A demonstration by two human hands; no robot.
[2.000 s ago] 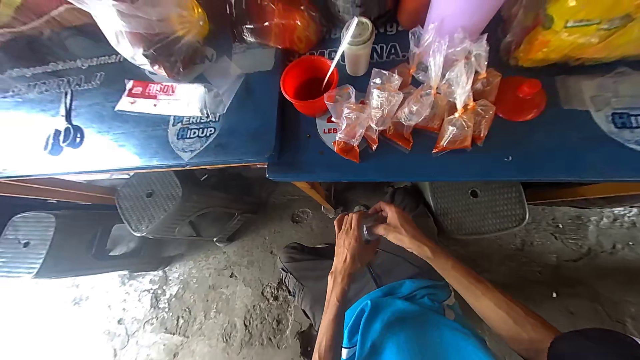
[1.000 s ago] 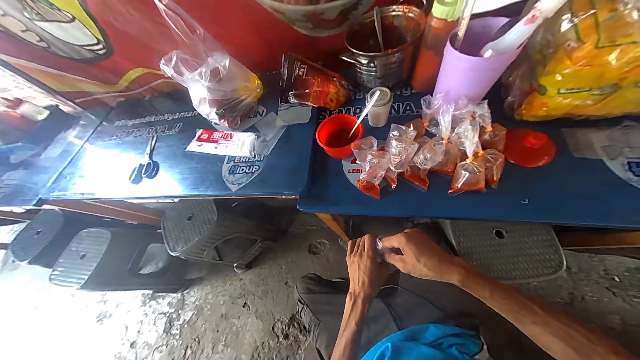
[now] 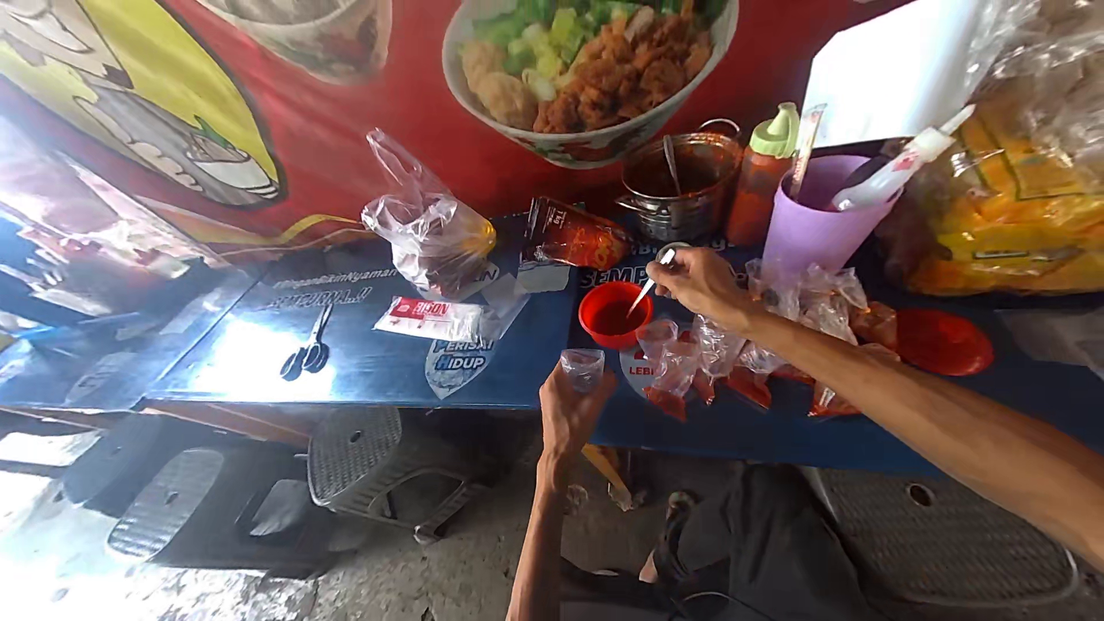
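My left hand (image 3: pixel 569 414) holds a small clear plastic bag (image 3: pixel 583 367) with its mouth spread, at the table's front edge. Just beyond it stands a red plastic bowl (image 3: pixel 604 338) of red sauce. My right hand (image 3: pixel 700 285) grips the handle of a white spoon (image 3: pixel 647 289), whose lower end is in the bowl. Several tied bags of red sauce (image 3: pixel 742 375) lie right of the bowl, partly under my right forearm. A red lid (image 3: pixel 944 342) lies beyond them. A pack of plastic bags (image 3: pixel 431 319) is left of the bowl.
Scissors (image 3: pixel 306 352) lie on the blue table (image 3: pixel 233 366). Behind stand a tied bag (image 3: pixel 440 250), a red pouch (image 3: pixel 582 237), a metal pot (image 3: pixel 677 194), a sauce bottle (image 3: pixel 759 177) and a purple pitcher (image 3: pixel 811 224). Plastic stools (image 3: pixel 358 453) stand below the table's front edge.
Both hands were together below the table edge; now they are apart and up at the table. My right hand has taken hold of the spoon. The view has tilted up toward the wall.
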